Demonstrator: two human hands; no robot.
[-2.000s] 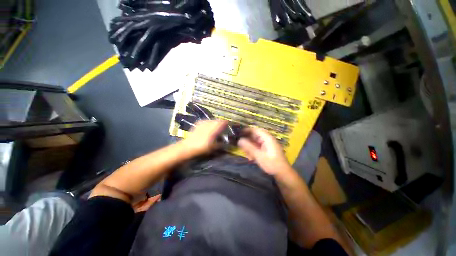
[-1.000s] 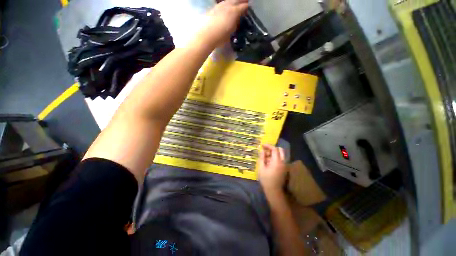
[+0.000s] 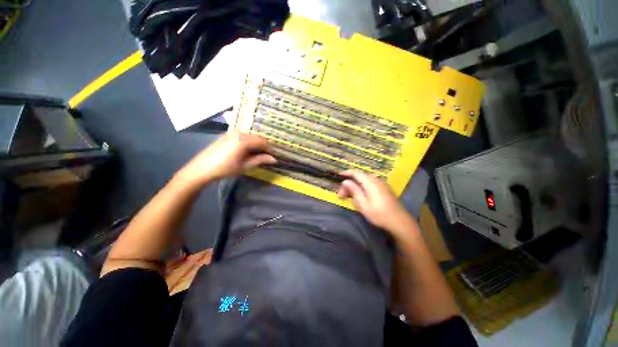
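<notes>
The yellow fixture plate point(image 3: 379, 68) lies tilted across my aproned lap and the table edge. Its slots look grey-brown, with yellow bars between them. A black zipper point(image 3: 308, 169) is stretched along a slot near the plate's lower edge. My left hand point(image 3: 240, 154) grips its left end at the plate's lower left. My right hand point(image 3: 366, 193) has its fingertips on the right end. Whether the zipper sits down in the slot is too small to tell.
A black zipper pile point(image 3: 203, 30) lies on a white sheet point(image 3: 186, 101) beyond the plate. More black strips are at the top. A pale box point(image 3: 501, 196) with a red display stands right. Another yellow fixture point(image 3: 501, 305) lies low right. A person's pale sleeve shows low left.
My left hand has come back from the table's far side to the plate's lower left. A black zipper now lies between both hands. My right hand has moved from the plate's right edge onto the zipper.
</notes>
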